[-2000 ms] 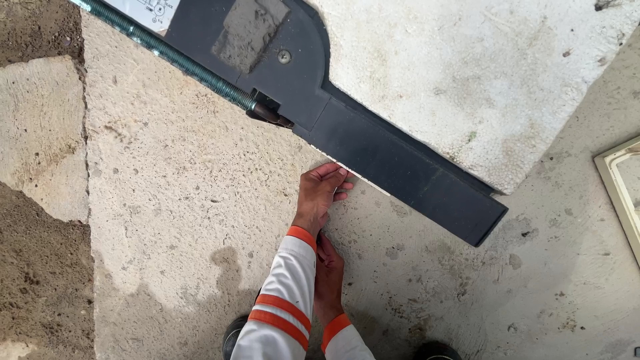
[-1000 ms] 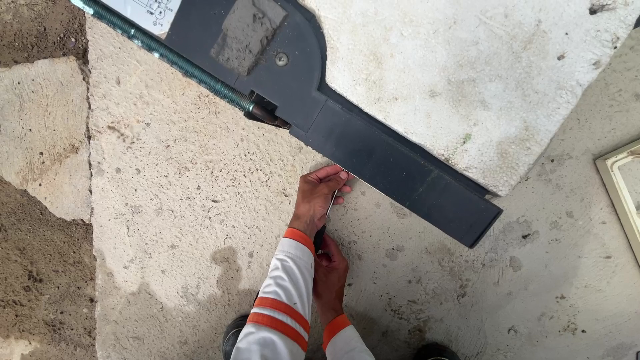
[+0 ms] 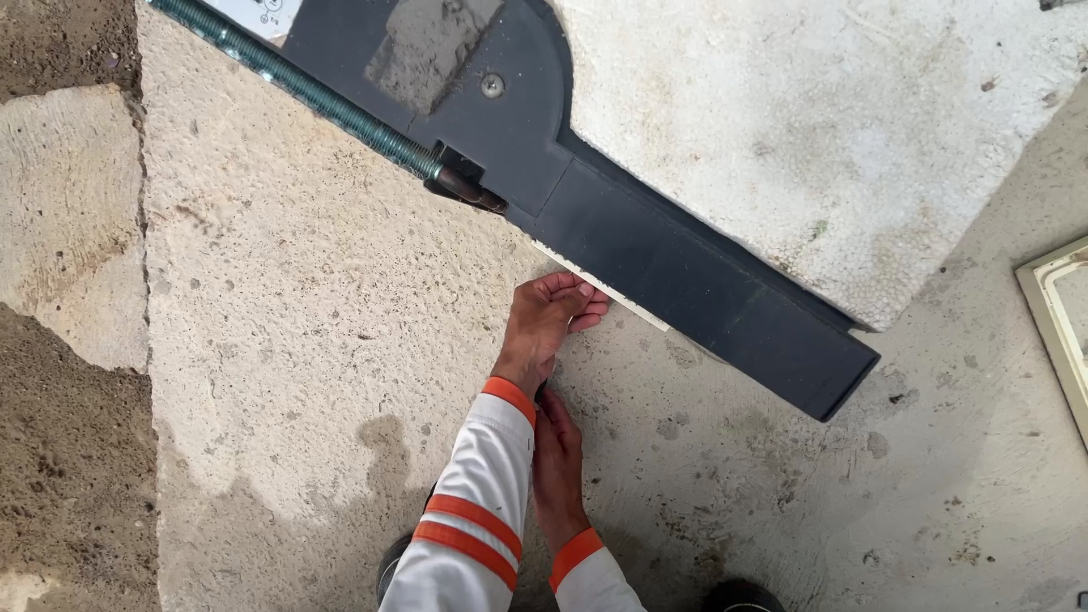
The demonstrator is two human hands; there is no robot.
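A dark grey plastic housing arm [image 3: 693, 280] runs diagonally down to the right, with a narrow white strip [image 3: 625, 302] along its lower edge. My left hand [image 3: 552, 319], back up, has its fingertips bunched at this strip; whether they pinch anything is hidden. Below its wrist, my right hand [image 3: 557, 459] is closed around a dark, slim handle [image 3: 541, 390], mostly covered by the hands. Up and left of my left hand, a greenish metal coil spring [image 3: 340, 115] lies along the housing, ending at a dark rod tip [image 3: 472, 189].
White polystyrene foam [image 3: 765, 127] lies against the housing's upper side. A round-headed screw [image 3: 492, 85] and a grey patch [image 3: 433, 51] are on the housing. A cream frame [image 3: 1041, 297] stands at the right. Concrete, a stone slab [image 3: 72, 221] and soil lie around; dark shoes [image 3: 741, 597] are below.
A thin metal shaft seen between my hands one second ago is now hidden. The white strip at the housing's edge shows more plainly than then. Both hands stay in nearly the same place.
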